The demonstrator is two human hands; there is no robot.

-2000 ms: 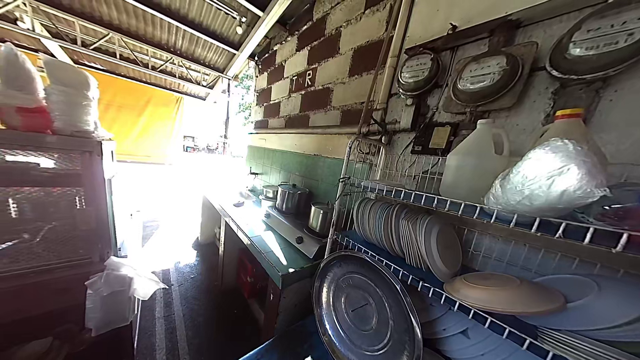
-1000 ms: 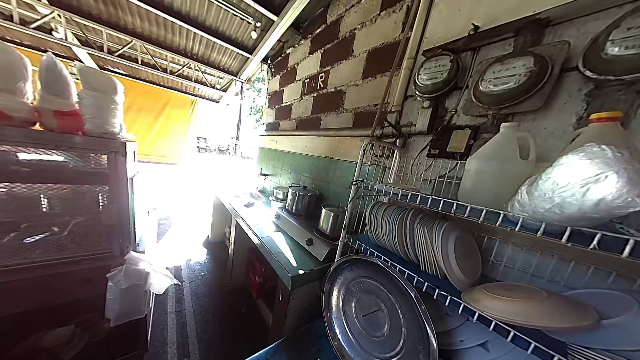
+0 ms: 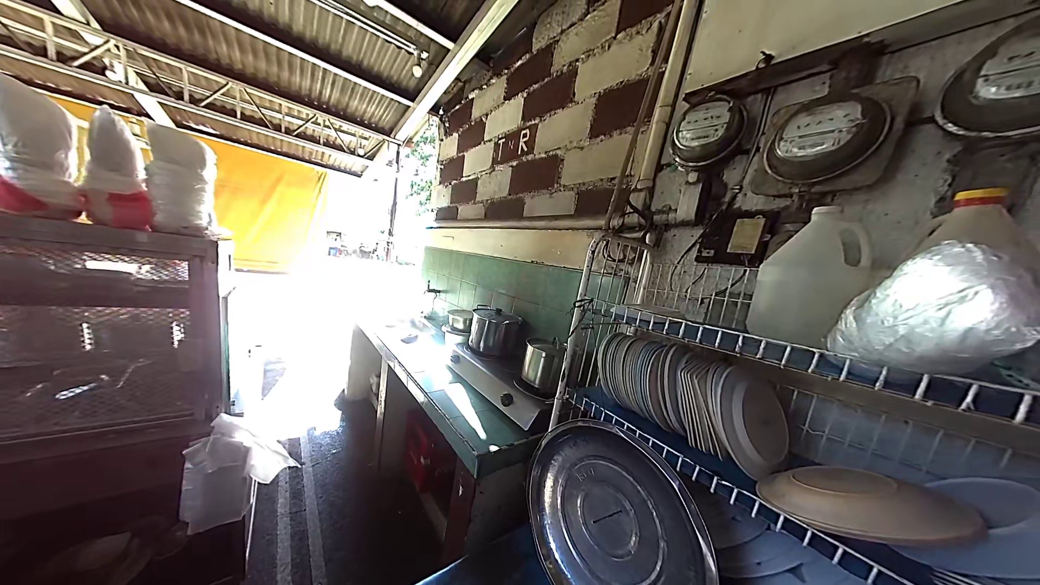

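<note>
Neither of my hands shows in the head view. Closest in front, a large round metal lid or tray (image 3: 621,512) leans upright against a white wire dish rack (image 3: 756,500). A row of plates (image 3: 691,398) stands on edge in the rack, and an oval beige dish (image 3: 869,500) lies upside down to their right. On the upper shelf are a translucent plastic jug (image 3: 804,280) and a foil-like silvery bundle (image 3: 942,305). Beyond the rack, a lidded metal pot (image 3: 494,329) and a smaller pot (image 3: 542,363) sit on a gas stove (image 3: 500,386).
A green-tiled counter (image 3: 479,447) runs along the right wall. At the left stands a mesh-fronted cabinet (image 3: 97,357) with wrapped white stacks (image 3: 180,175) on top and white plastic bags (image 3: 215,479) hanging at its side. Dark floor (image 3: 349,496) lies between. Electric meters (image 3: 827,136) hang on the wall.
The view has swung slightly left, bringing more of the cabinet and its wrapped stacks into sight. Nothing else has plainly moved.
</note>
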